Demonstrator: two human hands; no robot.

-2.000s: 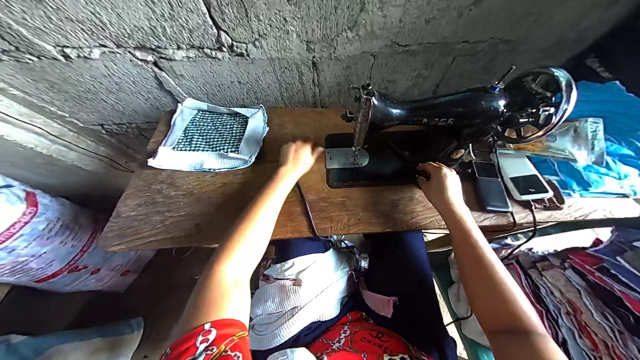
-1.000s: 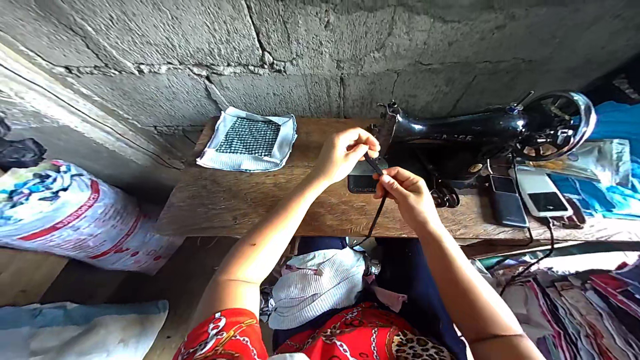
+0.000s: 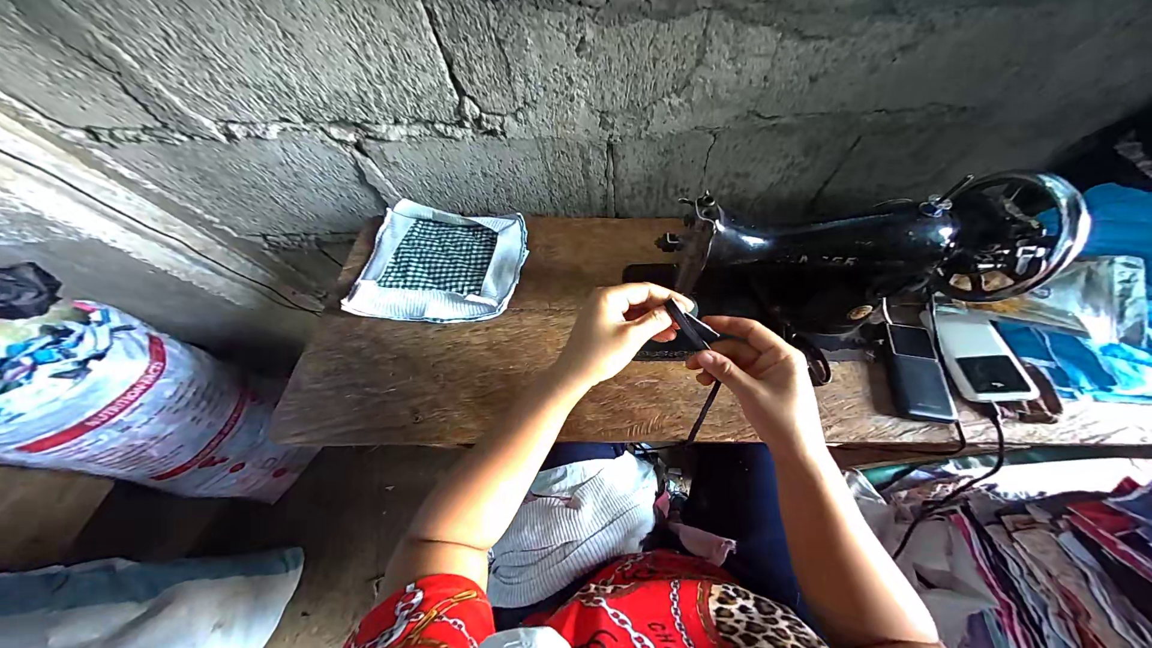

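Observation:
My left hand (image 3: 625, 328) and my right hand (image 3: 756, 369) meet in front of the head of a black sewing machine (image 3: 810, 243), pinching a thin black strip or cord (image 3: 689, 326) between them. Its lower end hangs down past the front edge of the wooden table (image 3: 405, 387). What exactly it is cannot be told. Left of my hands, near the wall, lies a square stack of white cloth with a dark checkered centre (image 3: 441, 256). White ribbed cloth (image 3: 576, 531) rests on my lap.
A dark power bank or phone (image 3: 918, 373) and a white device (image 3: 985, 360) with cables lie right of the machine, near blue plastic (image 3: 1071, 355). Folded fabrics (image 3: 1035, 558) sit below at right. A sack of scraps (image 3: 135, 405) stands at left. A block wall (image 3: 540, 108) runs behind.
Two seconds ago my hands were apart, the left on the table and the right at the machine's base; they came together holding the black strip. The view has shifted left.

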